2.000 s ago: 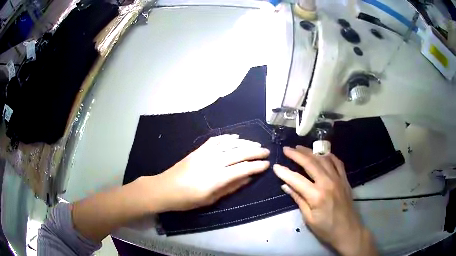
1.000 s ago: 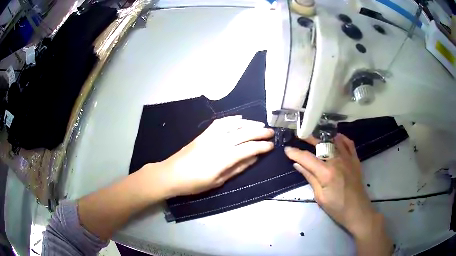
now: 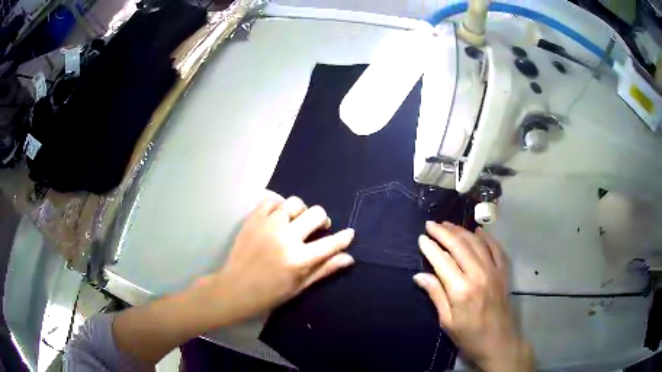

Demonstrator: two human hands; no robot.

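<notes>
The dark front panel [image 3: 327, 309] lies on the pale machine table, its curved cut edge at the back and its near end at the table's front edge. The patch pocket [image 3: 386, 227] lies on it with light stitch lines around its pointed end and left side. The presser foot [image 3: 428, 198] is at the pocket's far right corner; the needle is too dark to make out. My left hand [image 3: 283, 243] rests flat on the panel, fingertips at the pocket's left edge. My right hand [image 3: 468, 283] rests at the pocket's right edge, fingers apart.
The cream machine head [image 3: 552, 145] stands at the right, with a blue tube [image 3: 537, 16] behind and a tension dial [image 3: 536, 138] on its face. A dark tagged bundle [image 3: 109, 94] lies on plastic-covered cardboard at the left. A white box with a yellow label [image 3: 639, 94] is at the far right.
The panel has turned, so its double-stitched edge now runs toward me at the right, and the pocket shows between my hands. My left hand has moved left, away from the presser foot.
</notes>
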